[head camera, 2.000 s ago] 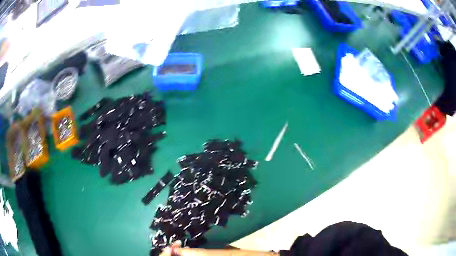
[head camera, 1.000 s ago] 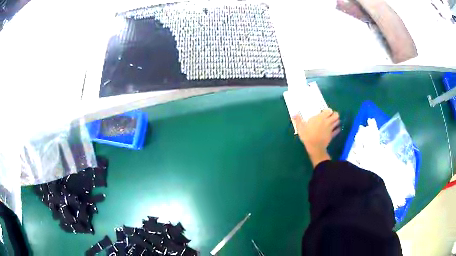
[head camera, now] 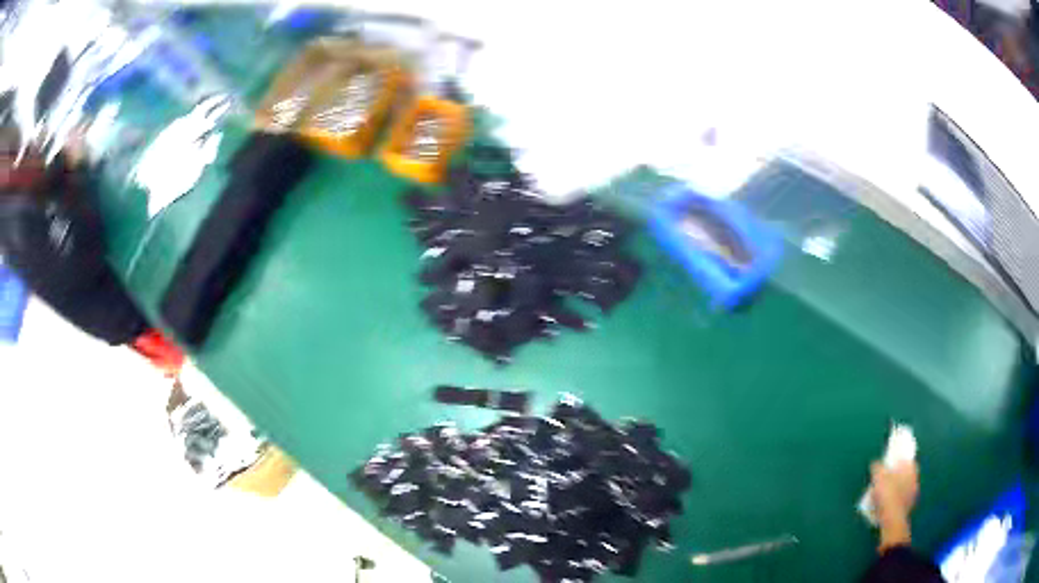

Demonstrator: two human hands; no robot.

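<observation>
My right hand (head camera: 897, 492), small and blurred at the lower right, is closed around a white card (head camera: 901, 442). White shows above the fingers and at their left side. My left hand is not in view. A heap of black straps with silver fittings (head camera: 536, 490) lies at the bottom centre. A second heap of black straps (head camera: 518, 268) lies beyond it. A single dark strap (head camera: 482, 397) lies between the heaps, close to the nearer one.
Yellow-orange boxes (head camera: 427, 139) hold silver bits at the upper left, beside a long black row (head camera: 234, 239). A blue bin (head camera: 716, 247) stands behind; a blue tray (head camera: 989, 544) is at lower right. A thin pale tool (head camera: 743, 552) lies near the front. A person's dark sleeve (head camera: 68, 256) is at left.
The view has swung left, bringing back both heaps and the yellow-orange boxes. My right hand was at the nearer heap, then spread on the white card; now it is closed around the card.
</observation>
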